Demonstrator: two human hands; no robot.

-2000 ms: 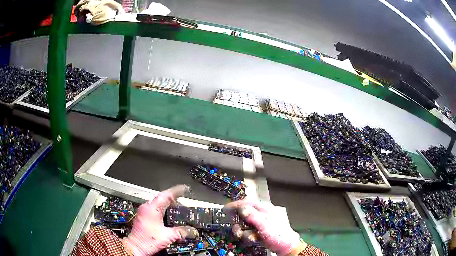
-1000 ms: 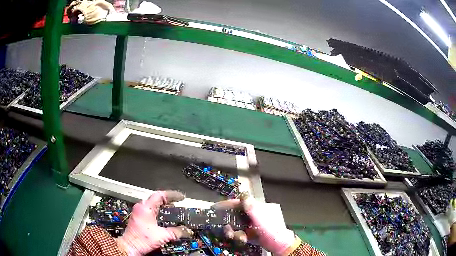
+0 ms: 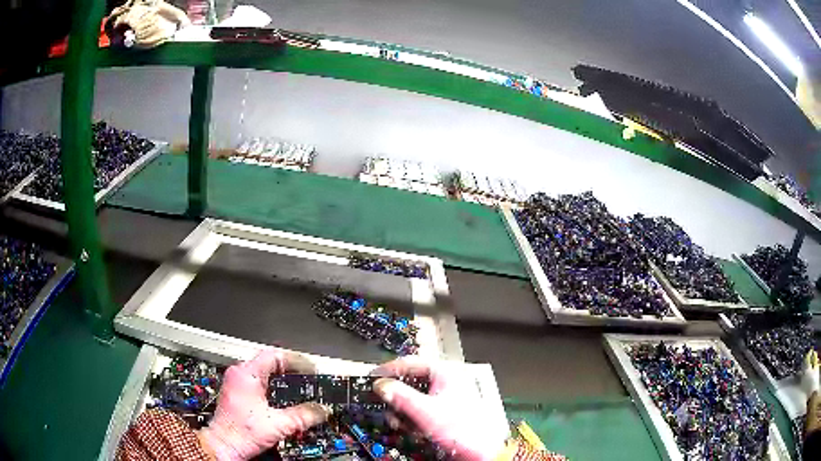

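My left hand point(image 3: 254, 407) and my right hand point(image 3: 447, 407), in thin pinkish-white coverings with darker fingertips, hold a dark board strip point(image 3: 331, 391) by its two ends. Its flat black side with small pale marks faces me. The strip is level above the near tray point(image 3: 135, 396), whose populated boards point(image 3: 184, 383) show blue, green and red parts. The undersides of my fingers are partly hidden. Just beyond, the second tray point(image 3: 270, 236) has a white frame and a dark inside, with a board strip point(image 3: 365, 321) and a few small boards point(image 3: 389, 265) in its right part.
Heaped white-rimmed trays stand at right point(image 3: 590, 257), near right point(image 3: 702, 396) and left point(image 3: 99, 162). A green post point(image 3: 81, 180) rises at left to a green shelf point(image 3: 405, 72). Pale stacks point(image 3: 405, 173) lie by the wall. Another person's hand point(image 3: 810, 378) shows at the right edge.
The view has shifted slightly, so the trays and shelf sit further left. My right thumb and fingers have changed position on the strip's right end. Both hands still hold it.
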